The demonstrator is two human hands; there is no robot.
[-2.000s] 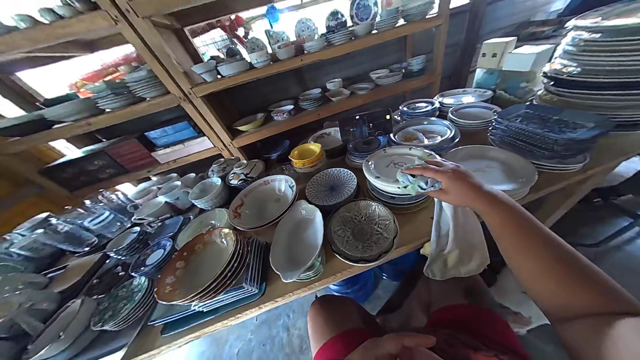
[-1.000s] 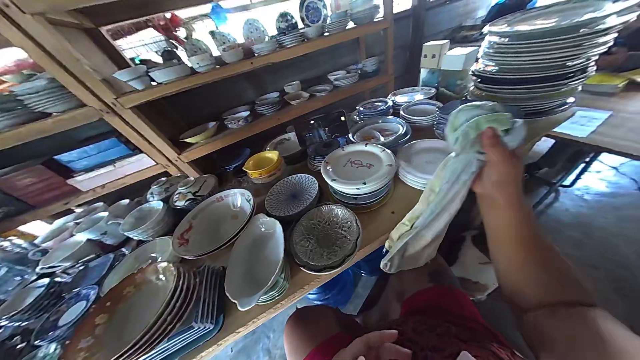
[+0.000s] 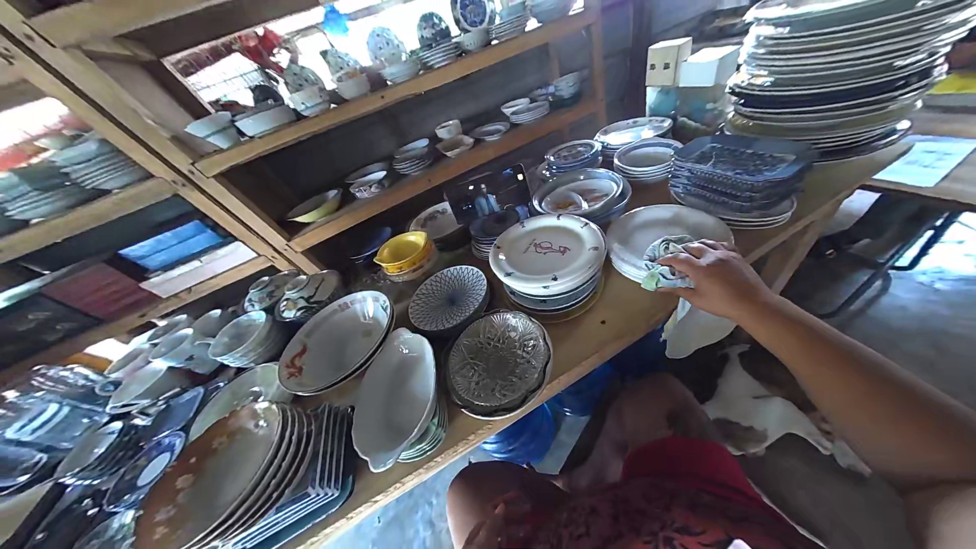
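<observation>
My right hand (image 3: 713, 278) presses a bunched pale cloth (image 3: 671, 259) onto the top of a stack of white plates (image 3: 633, 229); the cloth's tail hangs over the front edge of the wooden table. Just left of it stands a stack topped by a white plate with a red drawing (image 3: 545, 248). Beyond and to the right are stacked square blue glass dishes (image 3: 743, 160). A cut-glass bowl (image 3: 499, 358) and a dark patterned bowl (image 3: 448, 299) sit further left. My left hand is out of view.
A tall stack of large plates (image 3: 839, 76) rises at the back right. Wooden shelves (image 3: 457, 164) with bowls and plates stand behind the table. Oval dishes (image 3: 396, 396), upright brown-rimmed plates (image 3: 213, 473) and cups crowd the left. A phone (image 3: 488, 194) showing a picture leans at the back.
One second ago my right hand held the cloth raised before the tall stack; now it is lower, with the cloth on the white plates. The left hand's fingers, earlier at the bottom, have left view.
</observation>
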